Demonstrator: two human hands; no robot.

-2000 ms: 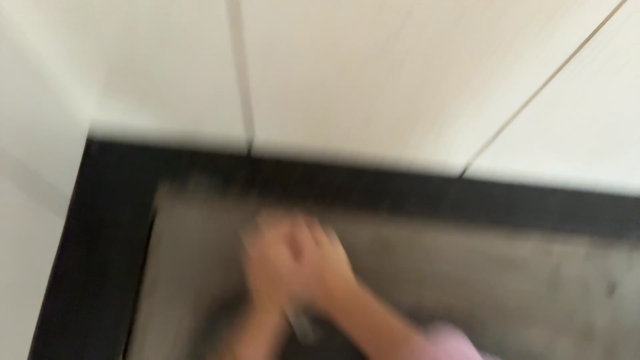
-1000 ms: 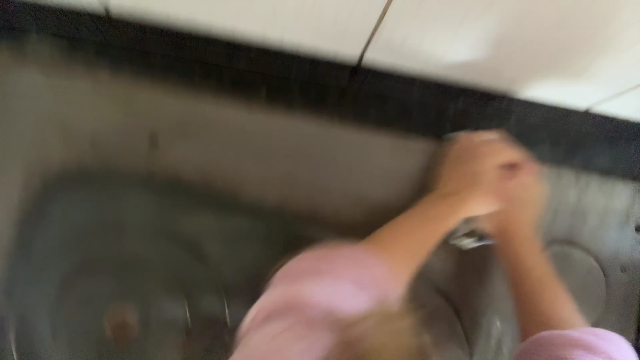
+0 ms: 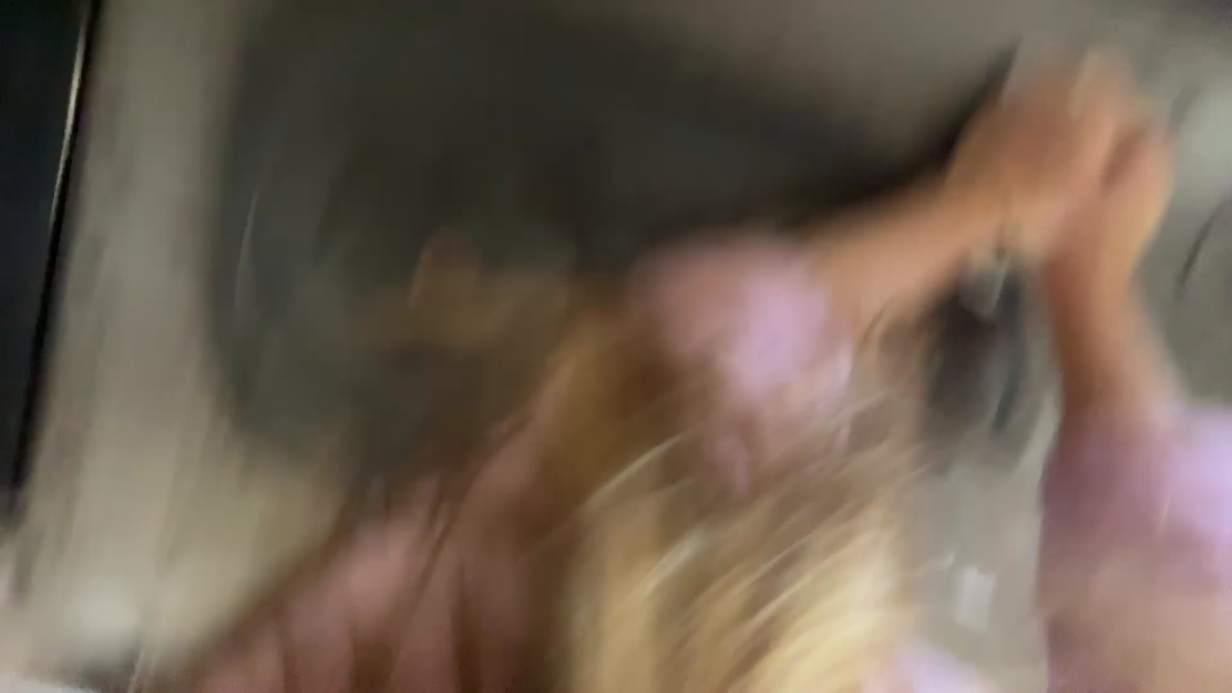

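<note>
Motion blur softens the whole head view. My left hand (image 3: 1030, 144) and my right hand (image 3: 1121, 192) are pressed together at the upper right, and their fingers cannot be told apart. Whether anything lies between them is hidden. Just below the hands is a small shiny thing (image 3: 987, 274), too blurred to name. Pink sleeves (image 3: 760, 318) cover both upper forearms. Left of my hands lies a dark sink basin (image 3: 462, 125).
A metal surface (image 3: 144, 318) borders the basin on the left, with a black edge (image 3: 34, 221) beyond it. Loose blond hair (image 3: 751, 577) hangs across the lower middle of the view and hides part of what lies below.
The view has swung strongly, and the pale tiles seen earlier are out of frame. My hands remain together. Hair now covers more of the lower view.
</note>
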